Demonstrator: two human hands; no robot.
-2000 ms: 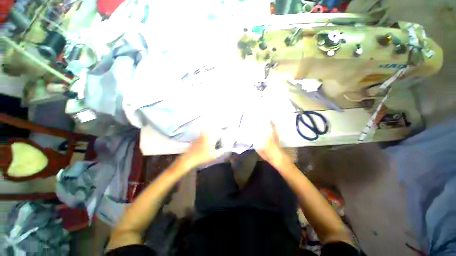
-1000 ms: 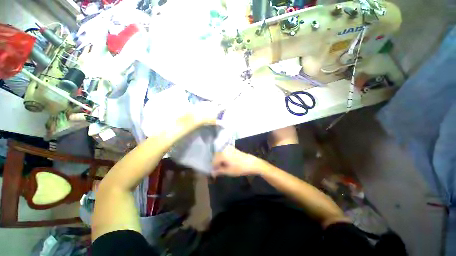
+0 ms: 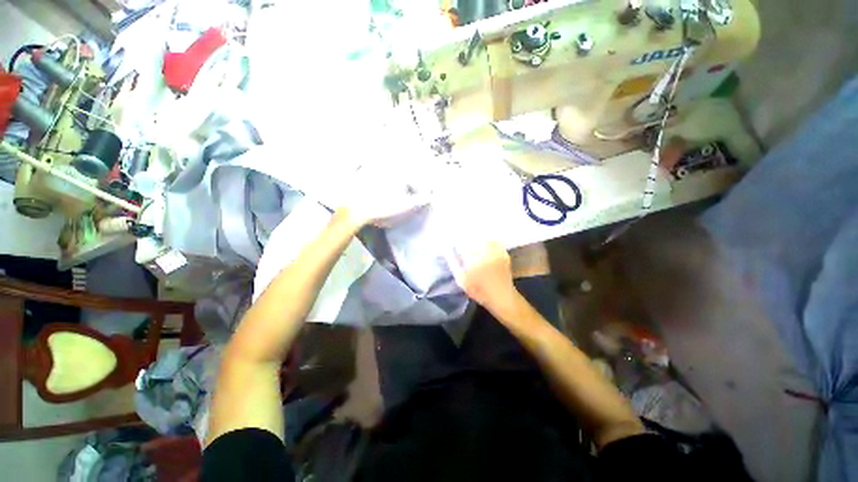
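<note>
A grey garment panel (image 3: 400, 292) hangs over the front edge of the machine table, folded, pale under the lamp. My left hand (image 3: 376, 209) lies on the cloth left of the needle area, its fingers washed out by glare. My right hand (image 3: 484, 271) grips the panel's right side at the table edge. The cream-yellow sewing machine (image 3: 593, 80) stands behind, with its presser foot and needle area (image 3: 440, 141) just beyond the hands, blurred by glare. More grey cloth (image 3: 221, 202) is heaped to the left on the table.
Black-handled scissors (image 3: 552, 199) lie right of the hands. A measuring tape (image 3: 656, 155) hangs at the machine's right end. A second machine (image 3: 47, 174) stands far left, above a wooden chair (image 3: 80, 362). A blue-grey cloth pile (image 3: 790, 254) is at far right.
The right hand has moved up and right from the lap to the table edge. The left hand has shifted slightly left and up. The panel is spread wider over the edge.
</note>
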